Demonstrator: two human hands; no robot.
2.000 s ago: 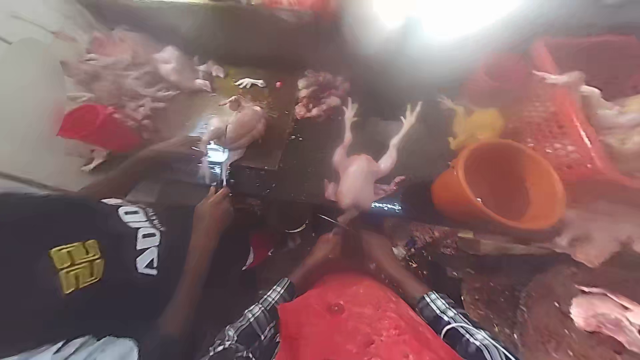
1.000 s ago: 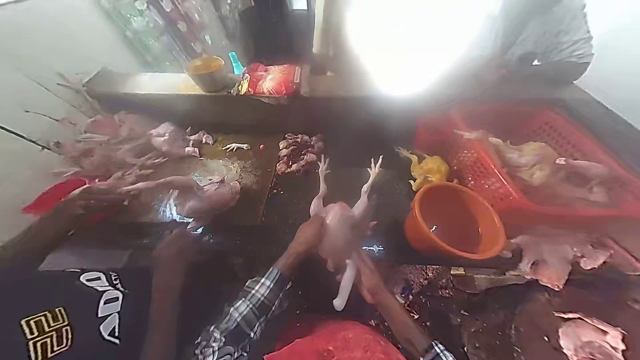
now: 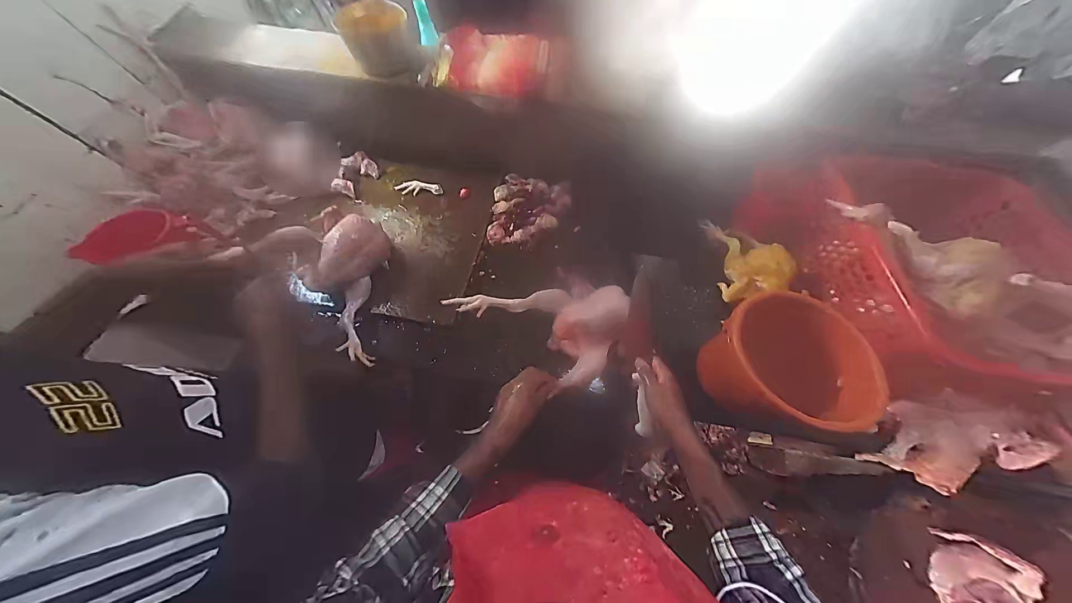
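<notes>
A plucked chicken carcass (image 3: 590, 322) lies on the dark work surface in front of me, one leg and foot stretched to the left. My left hand (image 3: 521, 402) grips the carcass's near end; which part is hidden by the fingers. Just right of the carcass, my right hand (image 3: 660, 389) is closed around what looks like a knife (image 3: 641, 314), its blurred, reddish blade pointing away from me. A pale, slender piece (image 3: 642, 410) shows beside that hand, and I cannot tell whether it is held.
An orange bucket (image 3: 800, 360) stands right of my hands, near a yellow carcass (image 3: 756, 266) and a red crate (image 3: 909, 293) holding poultry. At left, a co-worker's arm (image 3: 280, 368) is near another carcass (image 3: 352, 251). Giblets (image 3: 526, 209) and a cut foot (image 3: 419, 187) lie behind.
The carcass has turned: its feet pointed away from me before, and one now points left. My right hand has moved off it to the right and now has the knife-like tool.
</notes>
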